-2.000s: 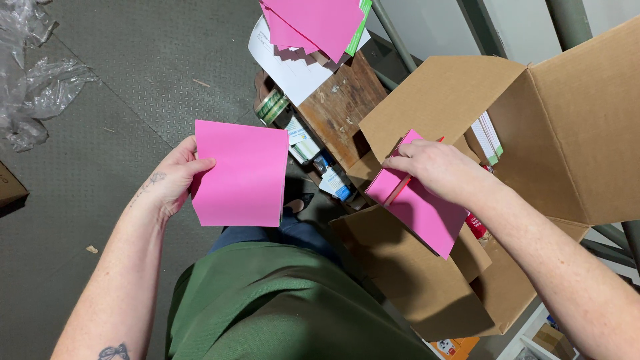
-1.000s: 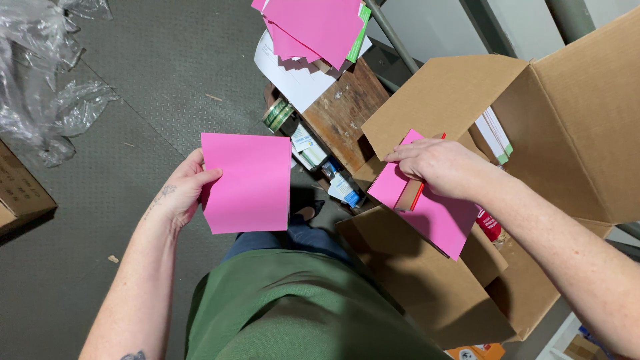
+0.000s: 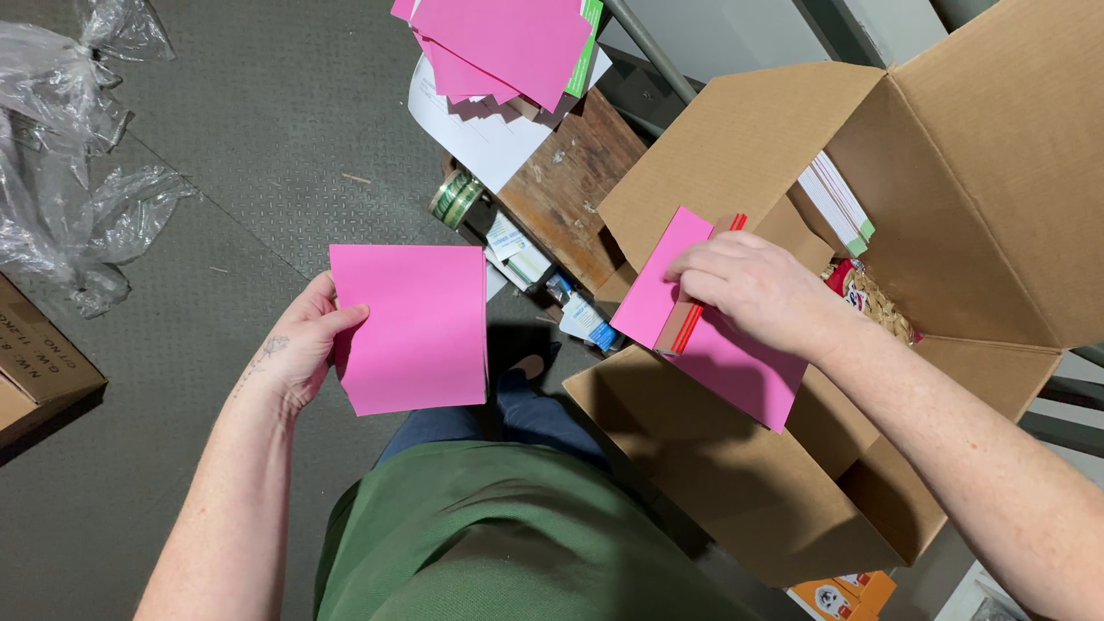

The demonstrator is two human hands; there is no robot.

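My left hand point(image 3: 306, 341) grips the left edge of a stack of pink paper sheets point(image 3: 414, 328), thumb on top, held above the floor. My right hand point(image 3: 733, 280) rests with bent fingers on a brown strip with red edges point(image 3: 686, 328), which lies across another pink sheet or folder point(image 3: 759, 379); whether the fingers pinch the strip is hard to see. That pink piece lies at the left side of the open cardboard box point(image 3: 906, 181). Inside the box are white sheets with green ends point(image 3: 837, 203) and a bag of brown pieces with a red label point(image 3: 871, 297).
More pink sheets point(image 3: 509, 43) lie on white paper point(image 3: 466, 129) on a wooden surface point(image 3: 569, 181). Rolls of green tape point(image 3: 455, 198) and small packets point(image 3: 586, 319) sit beside it. Clear plastic wrap point(image 3: 69, 155) and another cardboard box point(image 3: 43, 371) are on the floor at left.
The brown strip under my right hand shows more plainly, and my right fingers have shifted on it. My left hand still holds its pink sheets.
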